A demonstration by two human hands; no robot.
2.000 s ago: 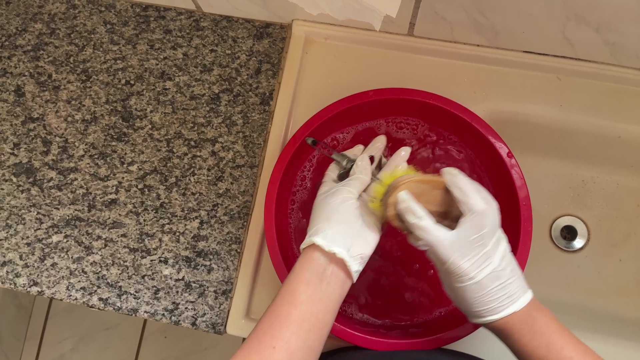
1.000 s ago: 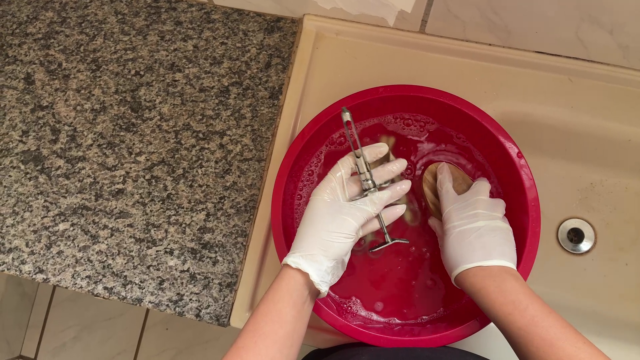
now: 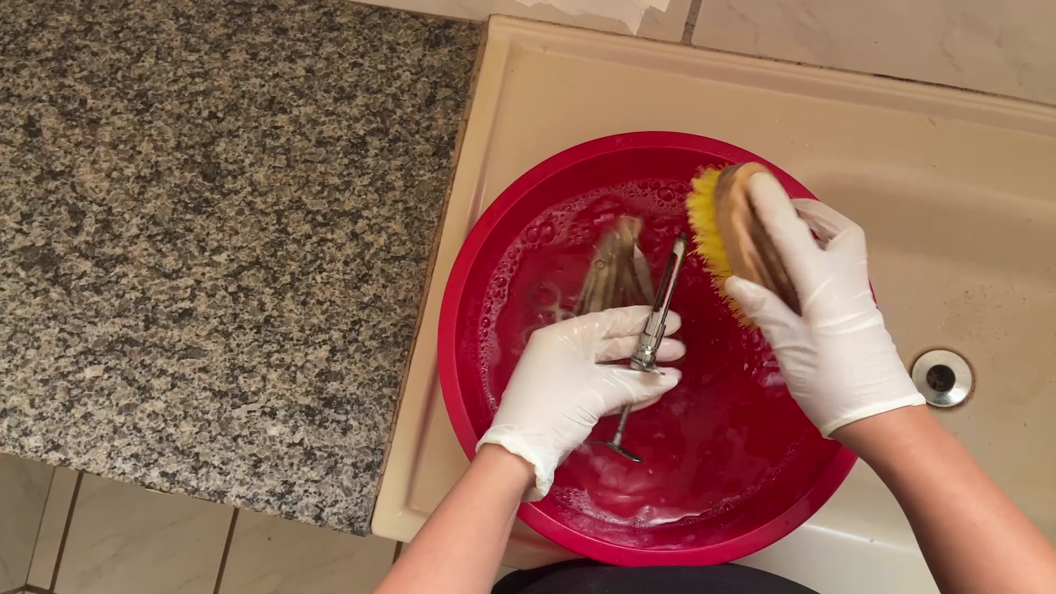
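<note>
My left hand [image 3: 590, 371], in a white glove, holds a metal dental syringe [image 3: 660, 318] over the soapy water of a red plastic basin [image 3: 462, 396]. The syringe's narrow end points up and away; its plunger, with a curved end piece, hangs below my fingers. My right hand [image 3: 821, 305], gloved too, grips a wooden scrubbing brush [image 3: 755, 235] above the basin's right side. Its yellow bristles face left toward the syringe, with a small gap between them. Several metal instruments [image 3: 615, 272] lie under the water beyond my left hand, their shapes blurred.
The basin stands in a beige sink [image 3: 924, 190], whose metal drain [image 3: 941, 378] is right of my right hand. A speckled granite countertop [image 3: 206, 247] adjoins the sink on the left. Wall tiles [image 3: 866, 37] run behind, and floor tiles [image 3: 140, 528] show at the lower left.
My right hand has lifted the brush out of the water, where it was a second ago. My left hand still holds the syringe, now tilted the other way. Earlier, the brush was at my left hand.
</note>
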